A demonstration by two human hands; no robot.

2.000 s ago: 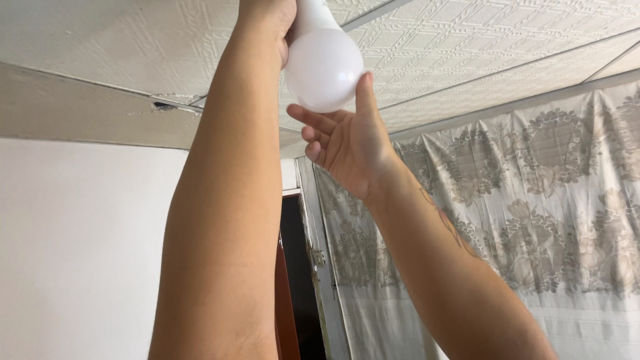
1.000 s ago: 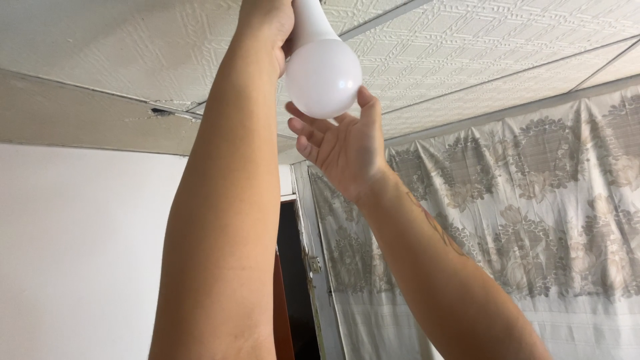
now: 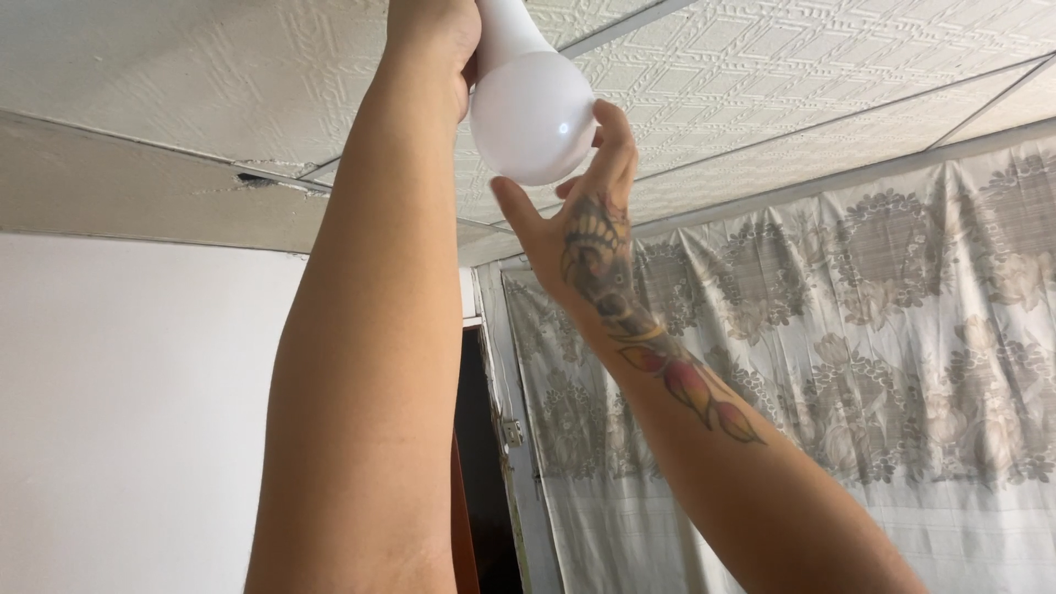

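Observation:
A white light bulb (image 3: 532, 120) with a round frosted globe hangs at the top centre, below the ceiling. Its upper end runs out of the frame. My left hand (image 3: 437, 41) is raised beside the bulb's white neck at the top edge; its fingers are mostly hidden, so its grip cannot be made out. Around the lower right of the globe curve the fingers and thumb of my right hand (image 3: 582, 194), back of the hand towards me. The fingertips are at the globe's right side, and the thumb tip is just under it. Whether they press on the globe is unclear.
Textured white ceiling panels (image 3: 742, 91) with metal strips lie overhead, with a small damaged hole (image 3: 256, 179) at the left. A patterned curtain (image 3: 858, 346) hangs at the right. Behind my arms are a dark doorway (image 3: 491, 478) and a white wall (image 3: 140, 396).
My right hand has turned over: its palm faced me beneath the bulb before, and now its tattooed back shows, with the fingers at the globe's right side. My left arm has stayed much the same.

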